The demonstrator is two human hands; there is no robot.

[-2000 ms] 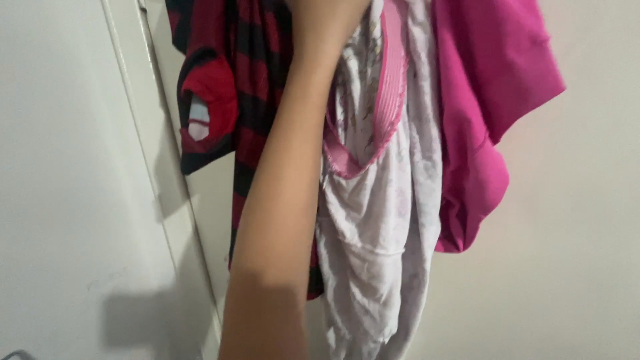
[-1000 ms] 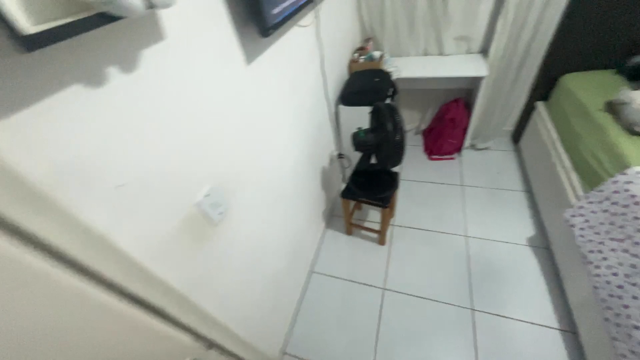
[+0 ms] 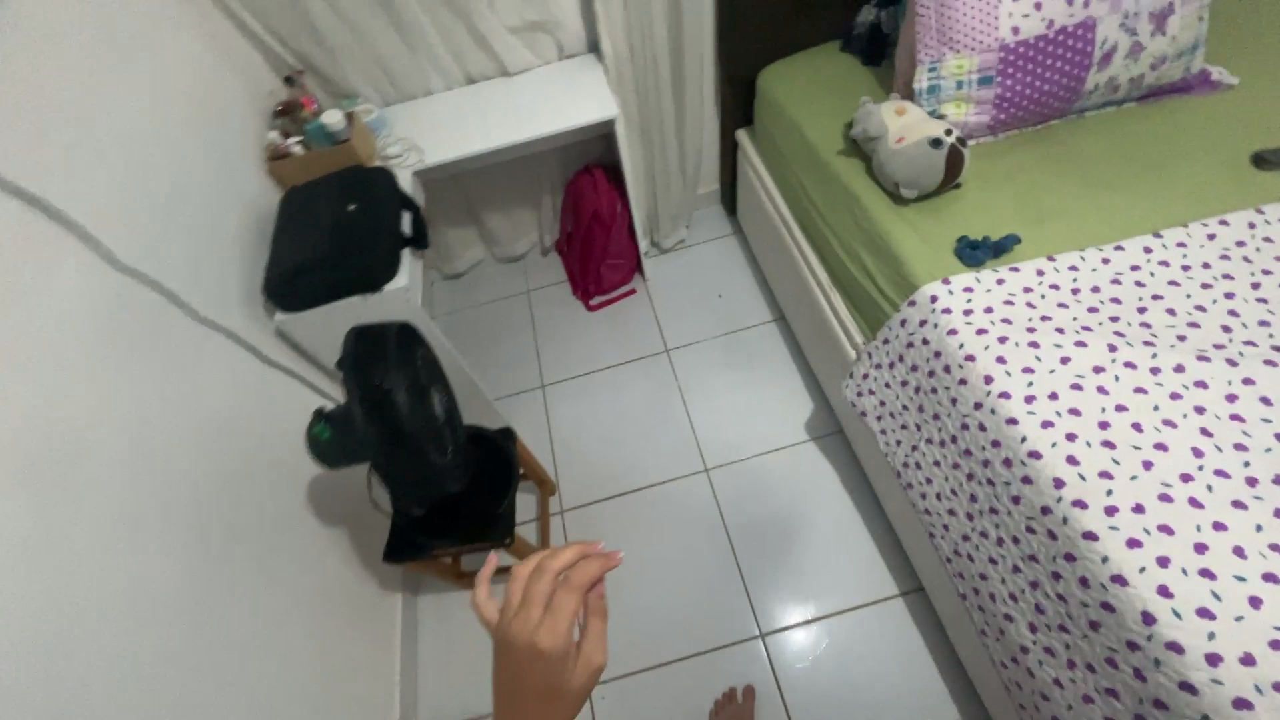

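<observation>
My left hand (image 3: pixel 550 620) is raised at the bottom of the head view, left of centre, back toward the camera. Its fingers are bent and slightly apart, with nothing between them. Just beyond it in the view stands a small wooden stool (image 3: pixel 535 470) with a black electric fan (image 3: pixel 400 410) on a dark seat. The hand does not appear to touch either. My right hand is out of view.
Bare toes (image 3: pixel 735 705) show on the tiled floor (image 3: pixel 640 540). A bed (image 3: pixel 1100 400) runs along the right, holding a plush toy (image 3: pixel 910 150) and a blue scrunchie (image 3: pixel 985 248). A white desk (image 3: pixel 500 110) carries a black case (image 3: pixel 340 235); a pink backpack (image 3: pixel 598 235) sits beneath.
The view has swung from hanging clothes, where a hand was raised among them, to the room with the bed. No hand showed one second ago; my left hand is now in view, empty.
</observation>
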